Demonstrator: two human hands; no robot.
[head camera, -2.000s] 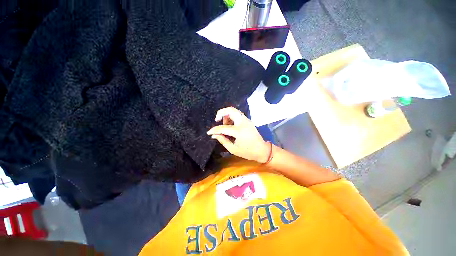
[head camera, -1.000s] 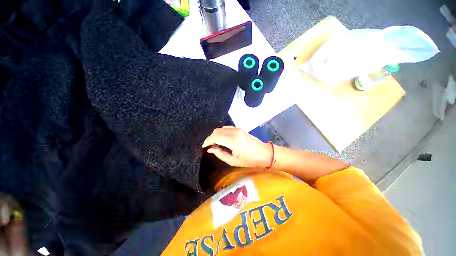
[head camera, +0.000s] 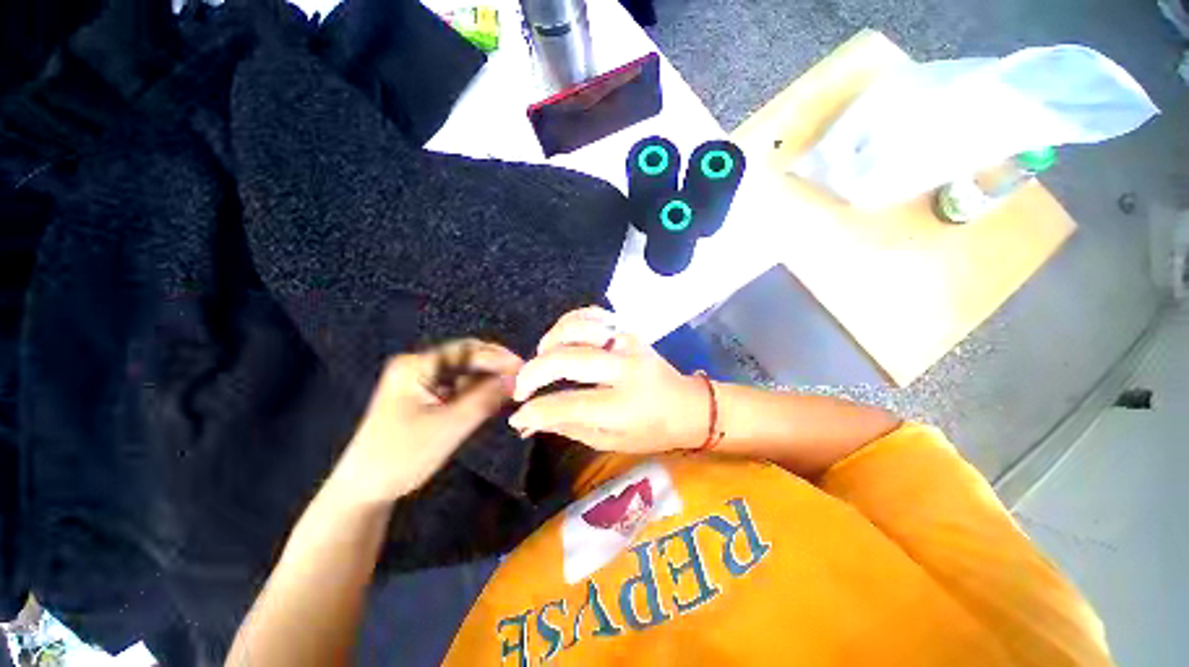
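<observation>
The black garment (head camera: 378, 228) lies in a large heap over the table and lap, its nubbly speckled face showing in the middle and duller folds to the left. My right hand (head camera: 613, 384), with a red cord at the wrist, pinches the garment's near right edge. My left hand (head camera: 417, 424) is over the cloth, fingers bent and slightly blurred, its fingertips meeting those of my right hand at the edge. No needle or thread can be made out between them. The folds under my hands are hidden.
Three black thread cones (head camera: 675, 215) with green ring ends stand on the white table (head camera: 730, 280), near a flat dark red-edged rectangle (head camera: 597, 107) and a steel flask (head camera: 558, 39). A pale board (head camera: 958, 293) at right holds a clear bag (head camera: 978, 111) and green-capped bottle (head camera: 971, 198).
My left hand, a blur at the lower left one second ago, has come in to the garment edge beside my right hand. My right hand stays at the edge.
</observation>
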